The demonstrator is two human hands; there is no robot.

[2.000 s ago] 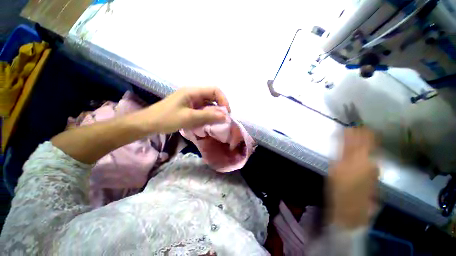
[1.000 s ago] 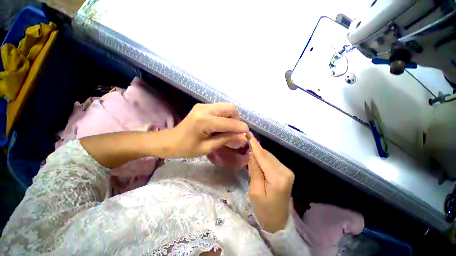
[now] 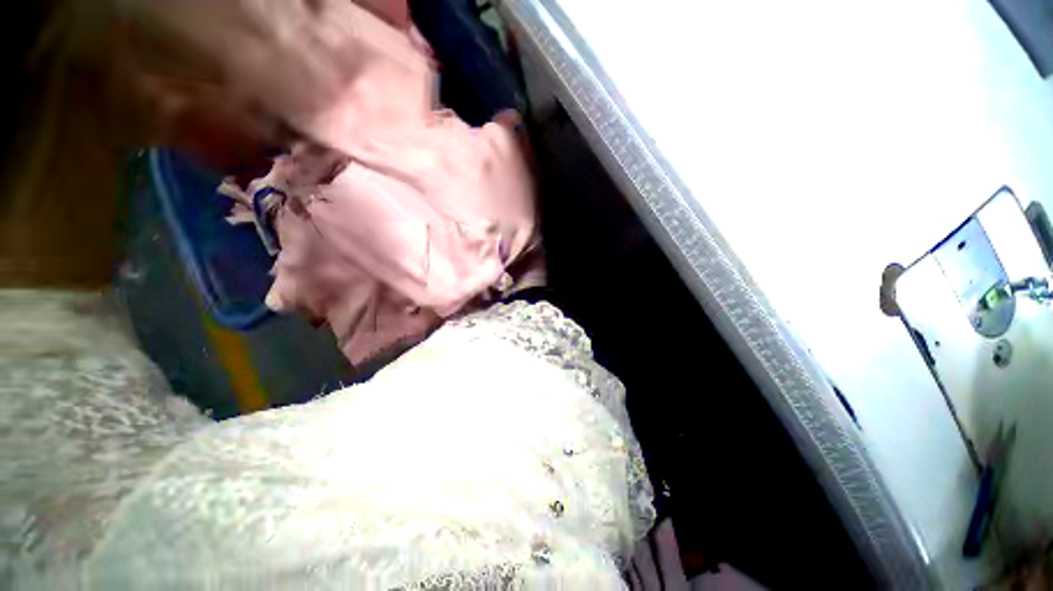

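Observation:
The heap of dusty-pink garment pieces [image 3: 393, 219] lies bunched below the table's front edge, left of the lap. My left arm is a brown blur at the upper left. My left hand [image 3: 214, 81] is blurred against the pink cloth near the top, and its fingers and grip cannot be made out. My right hand is not clearly seen; a small brown patch at the bottom right corner cannot be identified. The thread snips [image 3: 984, 506], with a blue handle, lie on the white machine table [image 3: 797, 139] near the needle plate [image 3: 976, 283].
A blue bin [image 3: 196, 254] stands under the pink heap at the left, with a yellow floor line beside it. The ruler-marked table edge [image 3: 704, 260] runs diagonally from top centre to bottom right. The presser foot [image 3: 1028, 289] is at the right edge. More pink cloth [image 3: 658, 560] shows at the bottom.
The view has swung left. My hands were together at a small pink piece and are now apart. My left hand has moved up and left to the heap. The snips remain on the table.

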